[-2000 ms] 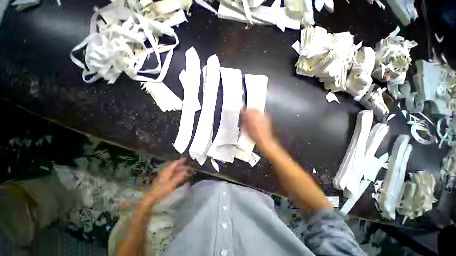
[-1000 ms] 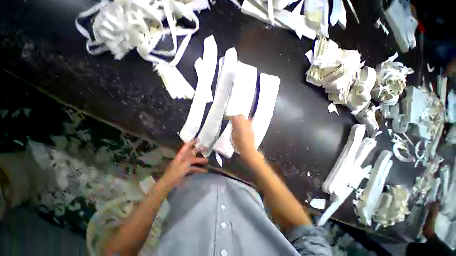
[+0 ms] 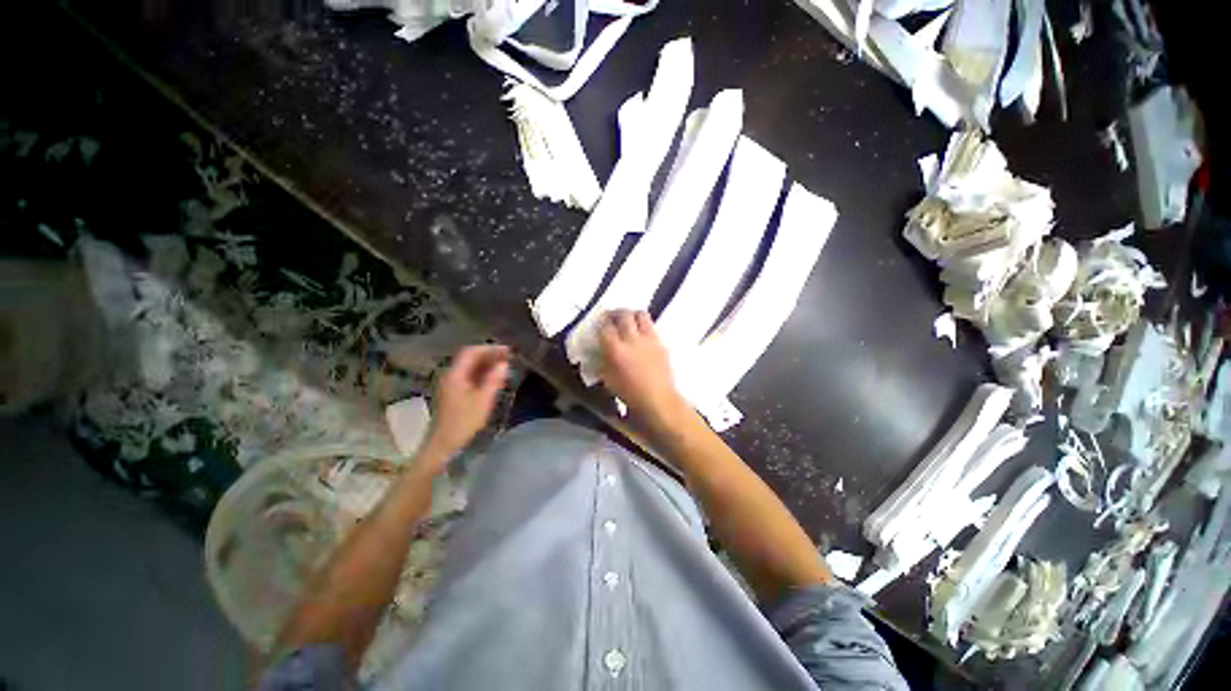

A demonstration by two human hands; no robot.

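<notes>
Several stacks of white, gently curved cut pieces lie side by side on the dark table in front of me. My right hand rests on the near end of the second stack from the left; its fingertips are bent down on the pieces, and whether it grips any is unclear. My left hand is off the table's near edge, slightly blurred, fingers partly curled and apart, with nothing seen in it. A short folded bundle lies left of the stacks.
A tangled strip pile is at the top. Finished bundles are heaped at right, with long white stacks nearer. A round waste basket stands at lower left below the table edge.
The view has turned and shifted. My right hand has moved left from the third stack to the near end of the second. My left hand has drawn back from the stacks' near ends.
</notes>
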